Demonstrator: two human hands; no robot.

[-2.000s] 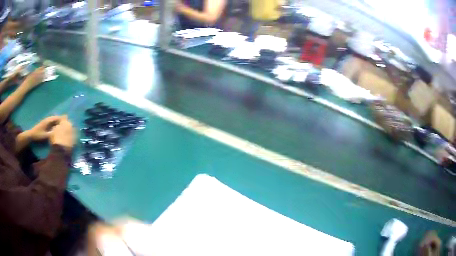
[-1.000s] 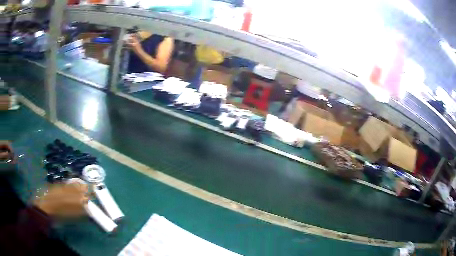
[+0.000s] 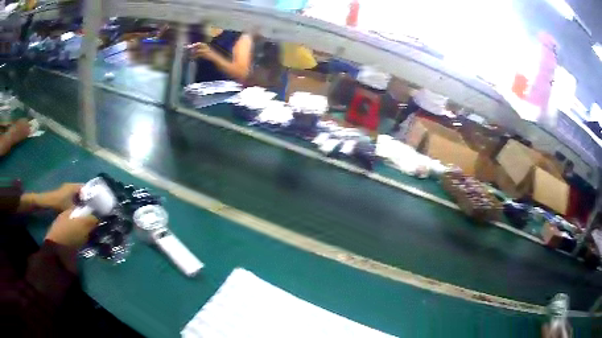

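Neither of my hands shows. A white handheld fan (image 3: 173,249) lies on the green bench at the left, its round grille head beside black round parts (image 3: 109,241). Another person's two hands, in dark maroon sleeves, hold a second white fan (image 3: 99,197) over these parts. A large white sheet stack (image 3: 264,313) lies at the bottom centre, cut off by the lower edge; its surface looks washed out.
A worn metal edge (image 3: 290,245) parts the bench from the dark green conveyor (image 3: 264,181). A metal post (image 3: 88,86) stands at the left. White parts and cartons (image 3: 449,152) line the far side. A whitish object and a blurred skin-toned shape show at the bottom right.
The view has shifted between frames. The blurred hand at the bottom two seconds ago is gone. Two fans lay together one second ago; now one is raised in the other person's hands.
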